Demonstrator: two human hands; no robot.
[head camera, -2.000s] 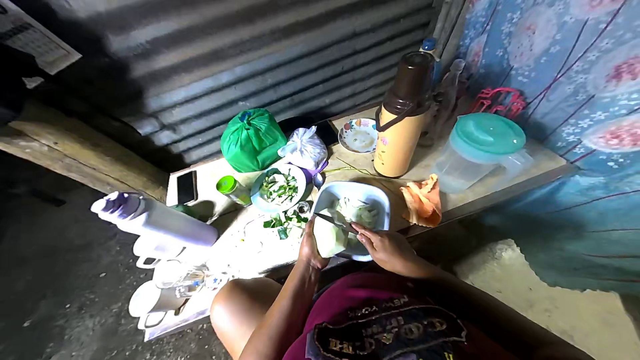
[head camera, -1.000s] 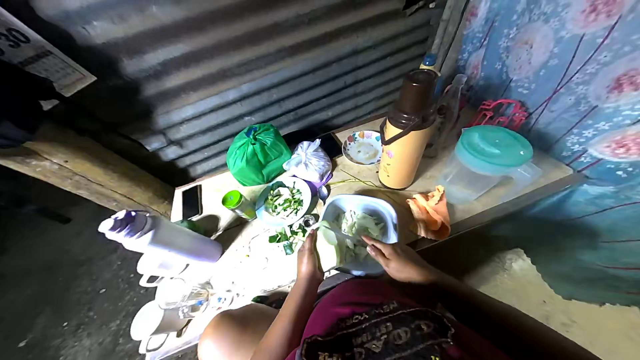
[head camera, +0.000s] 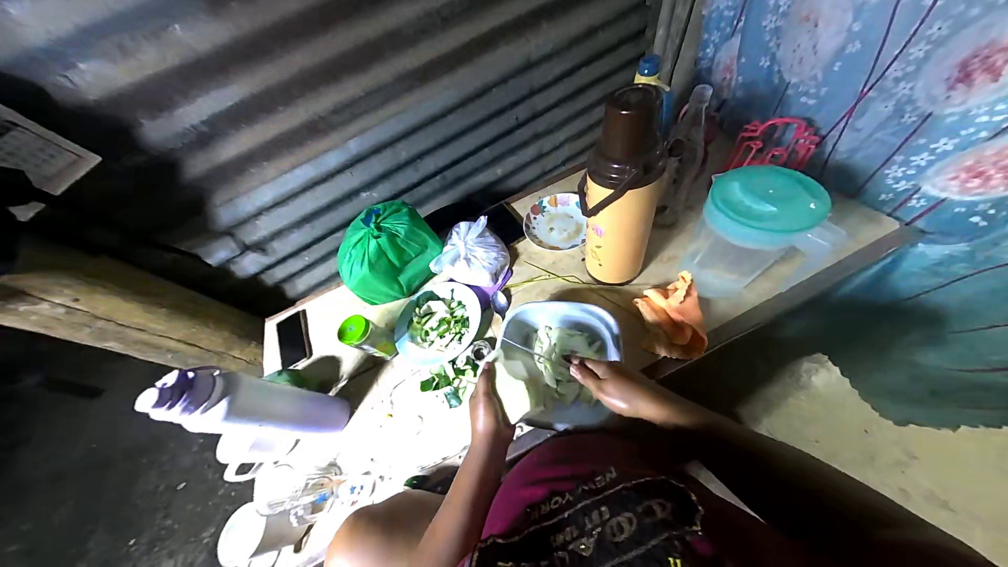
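My left hand (head camera: 490, 405) holds a large pale green piece of vegetable (head camera: 517, 384) over the left side of a white plastic basin (head camera: 613, 327). In my right hand (head camera: 610, 386) is a knife (head camera: 529, 349), its thin blade pointing left across the basin toward the vegetable. Pale cut strips (head camera: 563, 354) lie in the basin. Just left of it, a bowl (head camera: 402, 340) holds chopped green and white vegetables (head camera: 442, 321), with more green pieces (head camera: 451, 379) on the table below the bowl.
Behind stand a green plastic bag (head camera: 390, 252), a white bag (head camera: 474, 253), a floral dish (head camera: 555, 222) and a vacuum flask (head camera: 624, 197). A lidded pitcher (head camera: 756, 228) and orange cloth (head camera: 676, 316) are rightward. A tall bottle (head camera: 248, 403), mugs (head camera: 256, 531) and a phone (head camera: 294, 339) are leftward.
My right hand with the knife has shifted slightly relative to the basin. The piece in my left hand remains at the basin's left side.
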